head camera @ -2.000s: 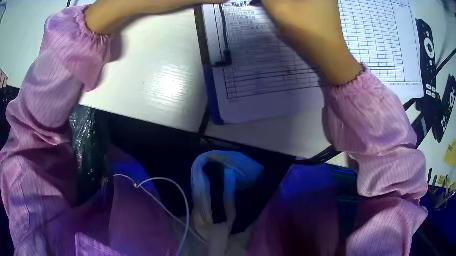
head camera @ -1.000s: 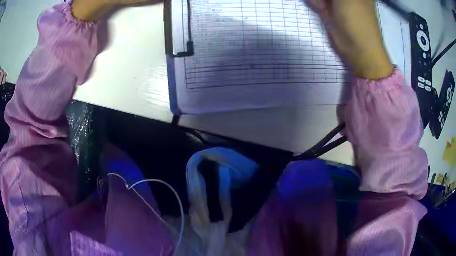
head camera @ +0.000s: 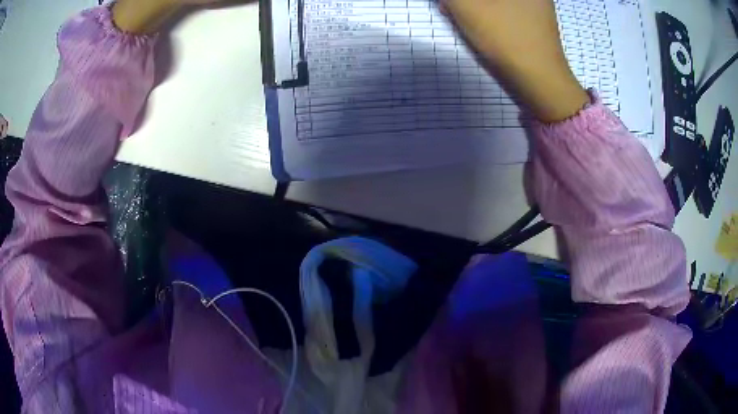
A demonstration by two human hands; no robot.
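Note:
A record sheet [head camera: 421, 105] with a printed grid lies on a blue-edged clipboard [head camera: 277, 145] on the white table. The clipboard's black clip [head camera: 301, 77] is at its left side. My right hand [head camera: 514, 40] reaches over the sheet; its fingers are cut off by the top edge, so what it holds is hidden. My left hand [head camera: 174, 6] shows only as a wrist and a strip at the top edge, left of the clipboard; its fingers are out of the picture.
Two black remote controls [head camera: 678, 89] lie right of the sheet. Black cables [head camera: 518, 234] cross the table's front edge. Yellow notes [head camera: 727, 238] are at the far right. A thin white cord [head camera: 263, 295] and a blue-white strap [head camera: 320, 283] are over the lap.
The clipboard and sheet have shifted left in view since the first frame. My right hand moved right, then back left across the sheet. My left wrist is slightly further left.

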